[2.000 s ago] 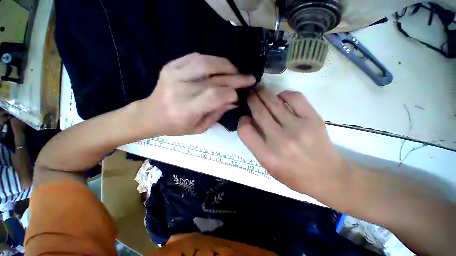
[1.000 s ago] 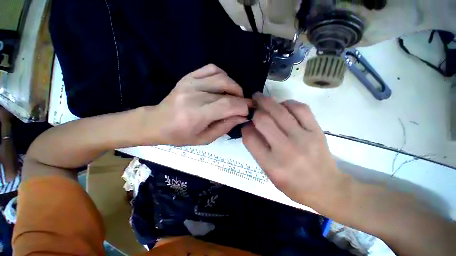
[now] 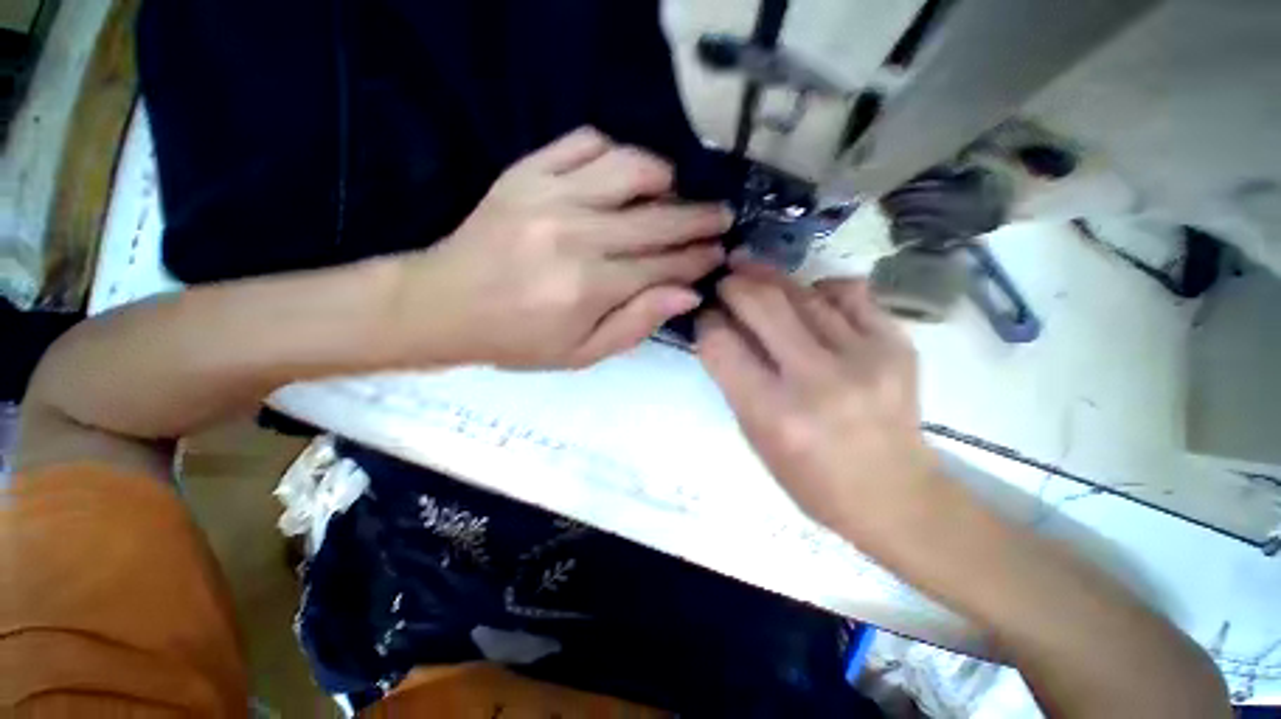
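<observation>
A large black garment piece (image 3: 422, 127) lies over the left of the white table and runs to the sewing machine (image 3: 1040, 84). My left hand (image 3: 562, 267) rests on its near edge, fingertips at the cloth beside the presser foot (image 3: 787, 232). My right hand (image 3: 829, 379) pinches the same edge from the right, its fingertips touching or almost touching my left fingertips. The fold between the fingers is mostly hidden. The picture is blurred, and the needle cannot be made out.
The tension dial (image 3: 920, 281) stands just above my right hand. Grey snips (image 3: 1004, 295) lie behind it. A measuring strip (image 3: 492, 421) runs along the table front. Below are embroidered dark pieces (image 3: 548, 562), a cardboard box (image 3: 246, 492) and a blue basket edge (image 3: 857, 653).
The view has tilted and shifted, so more of the machine head shows. Both hands and the cloth edge are now closer to the presser foot. The hold on the cloth looks much the same.
</observation>
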